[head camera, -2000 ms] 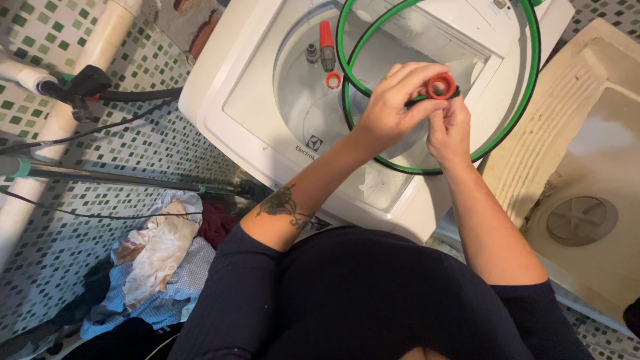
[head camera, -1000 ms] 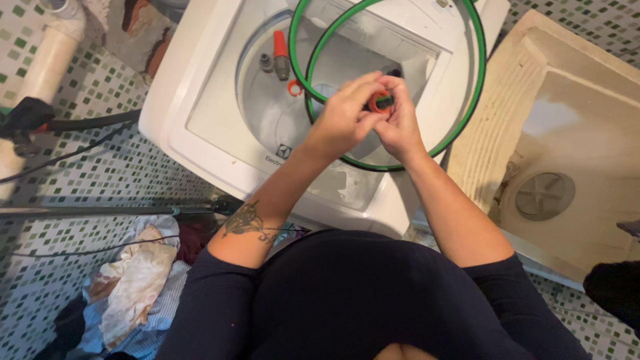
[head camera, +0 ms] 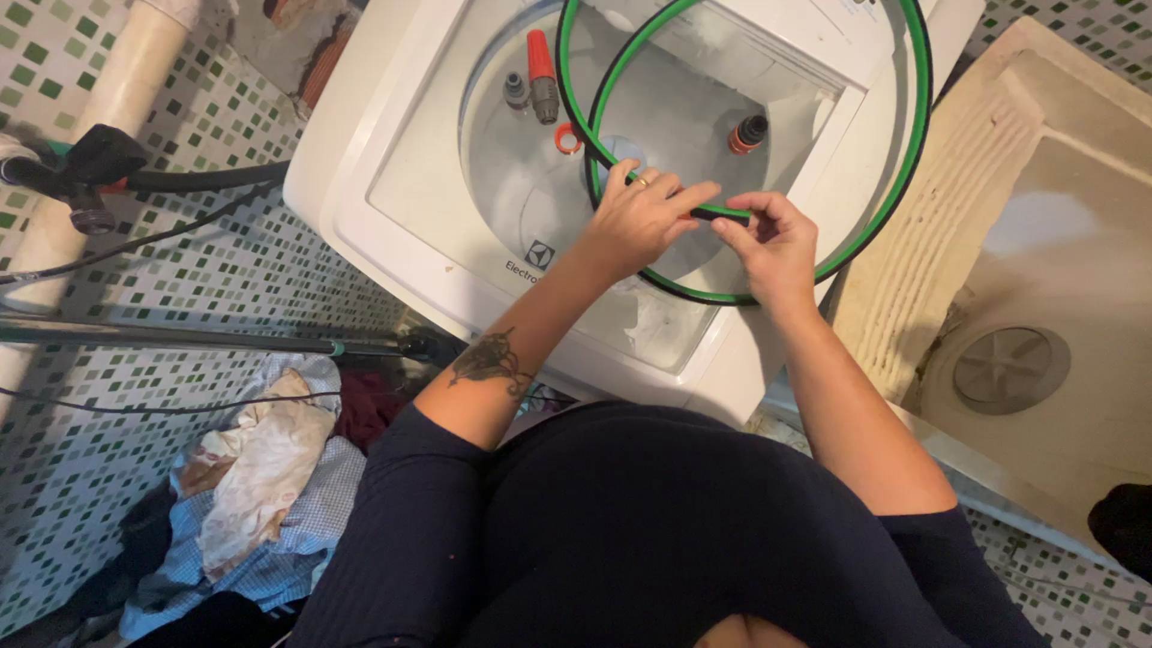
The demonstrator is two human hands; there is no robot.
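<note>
A green and black garden hose (head camera: 920, 135) lies in loops over the glass lid of a white washing machine (head camera: 333, 216). Near its cut end, my left hand (head camera: 641, 216) is closed around the hose, with a bit of orange showing under the fingers. The fingertips of my right hand (head camera: 774, 243) pinch the very tip of the hose. On the lid rest a red and grey spray nozzle (head camera: 542, 76), a grey hose fitting (head camera: 516, 91), an orange ring (head camera: 568, 139) and, farther right, a black and orange hose connector (head camera: 748, 134).
A worn laundry sink (head camera: 1098, 297) with a ribbed washboard stands at the right. Along the tiled wall at the left run a pipe (head camera: 126, 81), a black tap (head camera: 99, 166) and a dark pole (head camera: 180, 336). Clothes (head camera: 270, 468) are heaped below.
The hands have moved apart slightly, exposing the hose end between them. The orange ring seen between the fingers earlier is now mostly hidden. A black and orange connector shows plainly on the lid.
</note>
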